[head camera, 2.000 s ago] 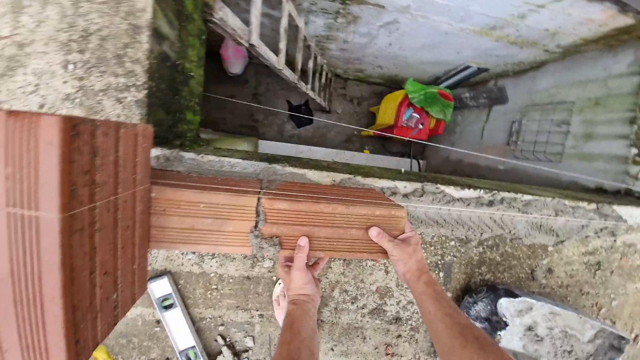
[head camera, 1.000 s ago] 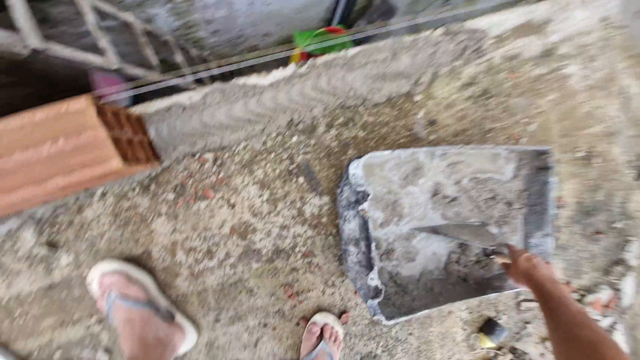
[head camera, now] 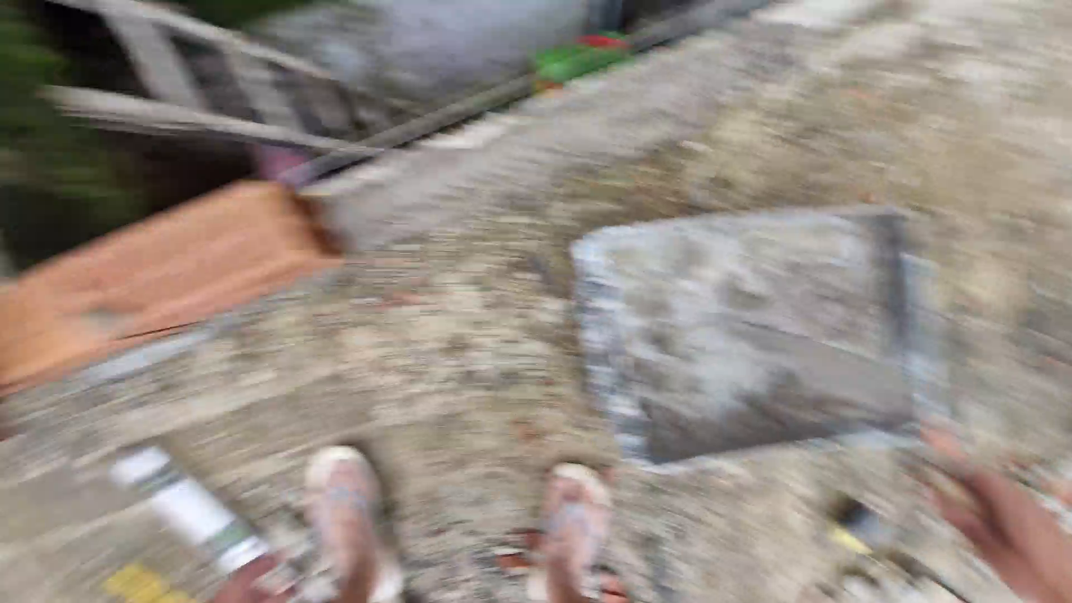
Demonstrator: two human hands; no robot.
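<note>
The view is strongly blurred. My right hand (head camera: 980, 507) is at the lower right, by the near corner of a mortar tub (head camera: 754, 335), its fingers closed round a trowel's handle. The trowel's grey blade (head camera: 825, 360) shows faintly over the mortar. At the bottom left edge my left hand (head camera: 251, 582) is partly visible at the lower end of a spirit level (head camera: 188, 511); whether it touches or holds the level cannot be told. Hollow clay bricks (head camera: 176, 276) lie along the wall edge at the left, with a grey mortar strip (head camera: 469, 172) extending right from their end.
My sandalled feet (head camera: 343, 511) stand on rough concrete (head camera: 444, 368) between level and tub. Beyond the wall edge is a lower area with a wooden ladder (head camera: 209, 121) and a green and red object (head camera: 582, 59). A yellow object (head camera: 142, 582) lies bottom left, brick fragments near my feet.
Both hands were on a brick at the wall two seconds ago; one second ago the right hand had the trowel in the mortar. The left hand has come into view. The view has swung right, then partly back.
</note>
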